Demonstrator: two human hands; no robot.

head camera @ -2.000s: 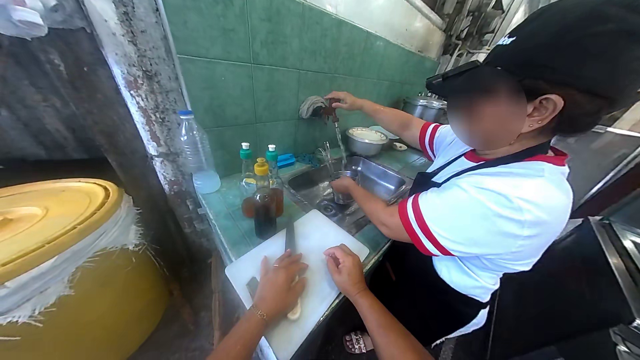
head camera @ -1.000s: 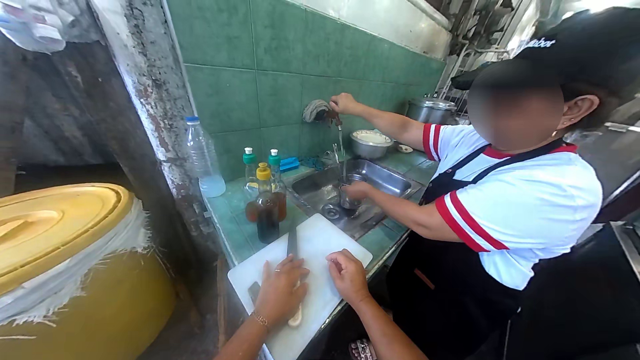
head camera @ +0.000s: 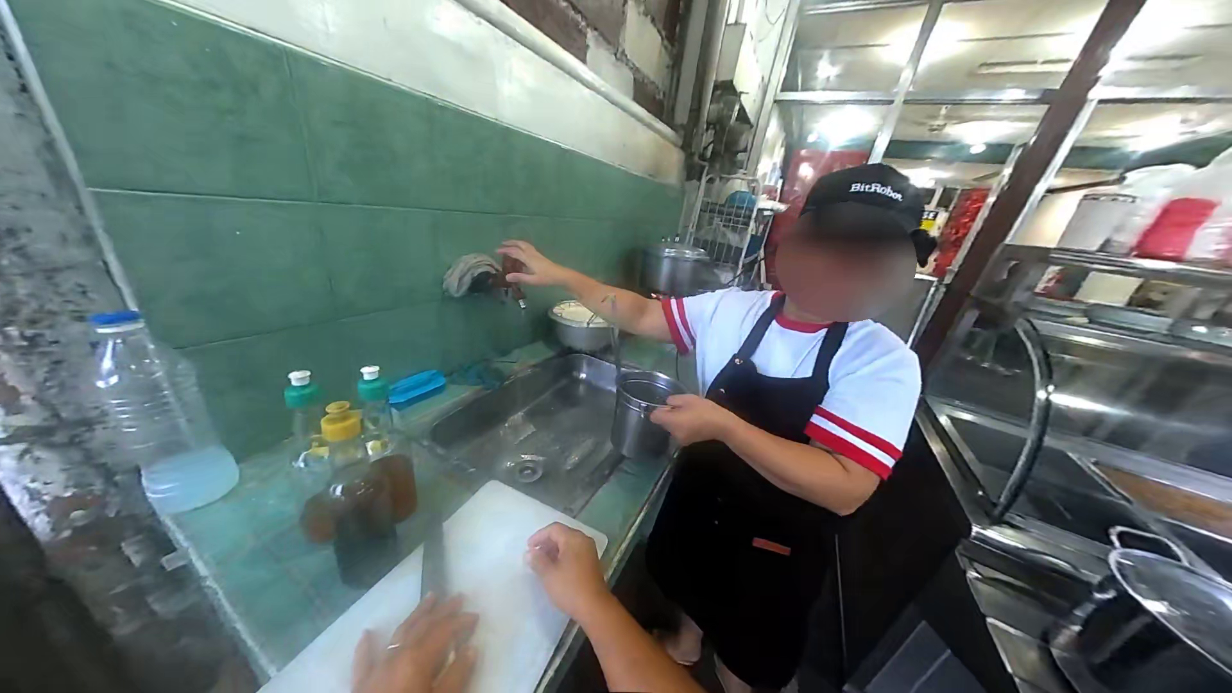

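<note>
A white cutting board (head camera: 505, 549) lies on the green tiled counter in front of me. My left hand (head camera: 419, 645) rests low over a knife (head camera: 434, 563), whose blade points away across the board; the handle is mostly hidden. My right hand (head camera: 566, 568) is loosely curled at the board's right edge, and no object shows in it. Beyond the board is a stainless steel sink (head camera: 539, 423). A co-worker in a black apron holds a metal pot (head camera: 643, 414) over the sink's right side, the other hand at a wall faucet (head camera: 510, 279).
Squeeze bottles with dark liquid (head camera: 361, 510) and a clear plastic jug (head camera: 178, 423) stand left of the sink. A blue plastic item (head camera: 417, 387) and a metal bowl (head camera: 580, 329) lie behind it. At right is a lidded glass-topped pot (head camera: 1155, 616).
The co-worker has lifted the metal pot out of the sink basin and toward its right edge. The view has swung right and up. My hands remain at the board.
</note>
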